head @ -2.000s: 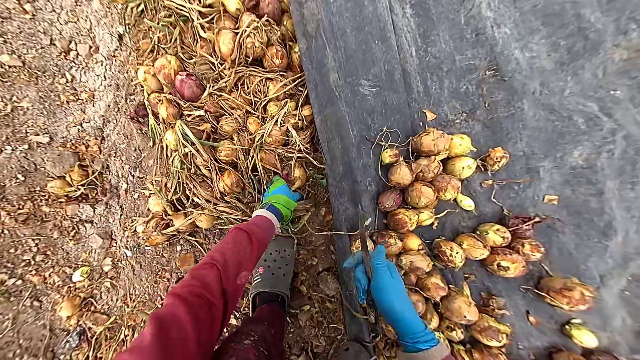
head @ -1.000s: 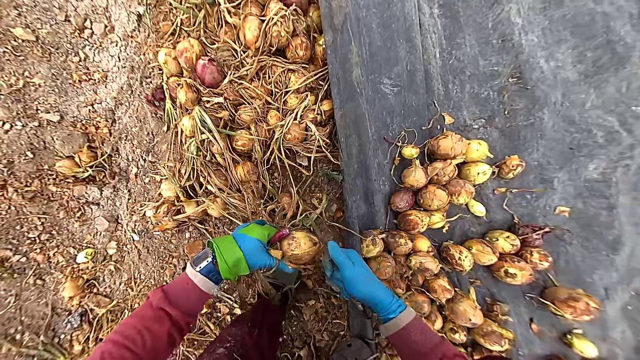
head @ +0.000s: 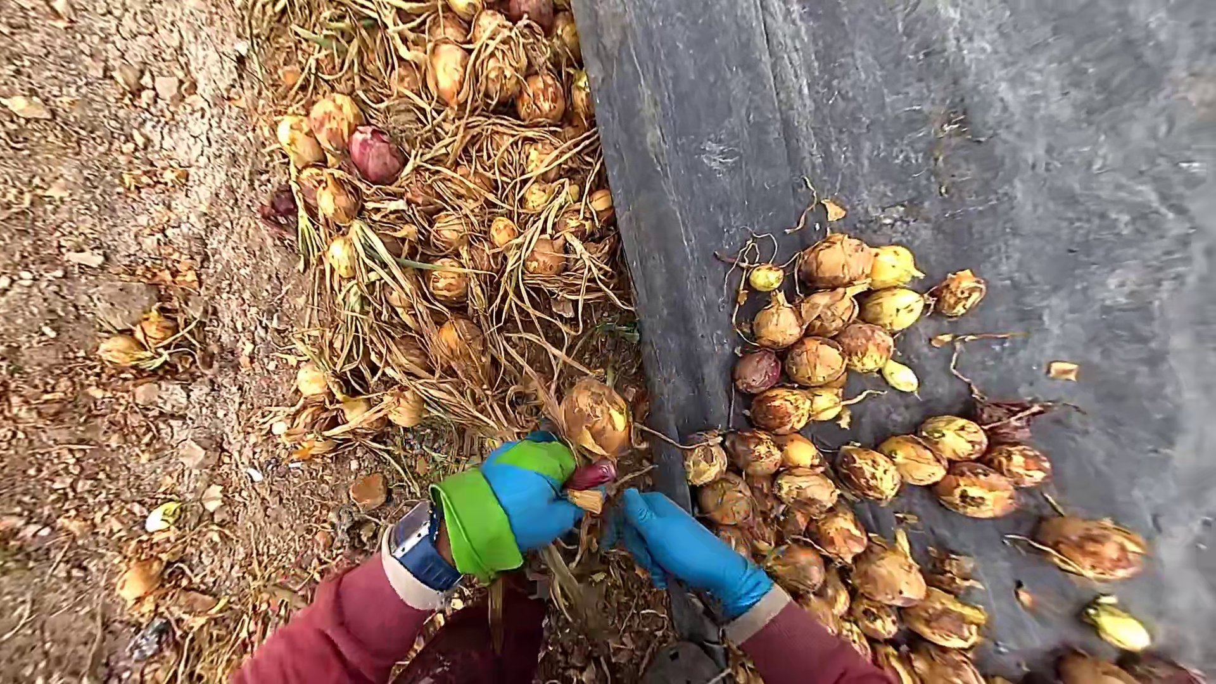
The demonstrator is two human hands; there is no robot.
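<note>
My left hand [head: 527, 494], in a blue and green glove, is closed around dry stalks, with a yellow-brown onion [head: 596, 418] at its fingertips. A small red onion or red stem piece [head: 591, 474] sticks out beside its thumb. My right hand [head: 679, 546], in a blue glove, is close to its right with curled fingers; what it holds is hidden. Beyond my left hand lies a heap of onions with dry tops [head: 456, 285], one red onion [head: 376, 155] among them. Topped onions [head: 814, 361] lie on the dark sheet to the right.
Dark ground sheeting [head: 703, 152] covers the right side, its edge running beside the heap. Bare soil [head: 123, 218] with stones and dry skins is on the left, with a few small onions [head: 138, 344]. Part of a dark shoe [head: 682, 662] shows at the bottom.
My left hand first reached into the heap, then came back toward my right hand with an onion. My right hand held a dark metal blade two seconds ago; it is not clearly visible now.
</note>
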